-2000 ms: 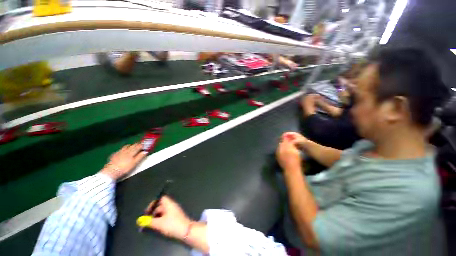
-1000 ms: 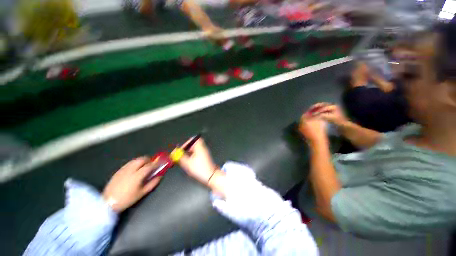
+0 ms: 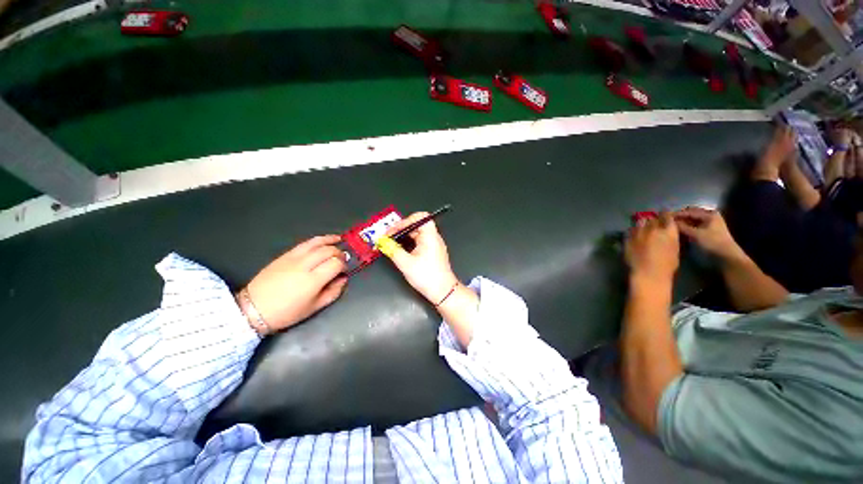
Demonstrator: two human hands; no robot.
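A red unit with a white printed label (image 3: 373,227) lies over the dark worktop (image 3: 530,208) in front of me, its black end towards my left. My left hand (image 3: 301,283) holds it at the black end. My right hand (image 3: 424,257) holds a slim black tool (image 3: 423,223) like a pen, with its yellow section (image 3: 387,246) at my fingertips, over the label. The tool's tip at the unit is too small to make out.
Beyond the white edge rail (image 3: 312,157), the green belt (image 3: 284,99) carries several red units (image 3: 461,93). A grey metal post (image 3: 47,156) stands at the left. A neighbour in a green shirt (image 3: 776,378) works on a red item at the right; another person sits beyond.
My left hand took a red unit from the belt and brought it over the worktop. My right hand moved up to it with the tool. The view has tilted down.
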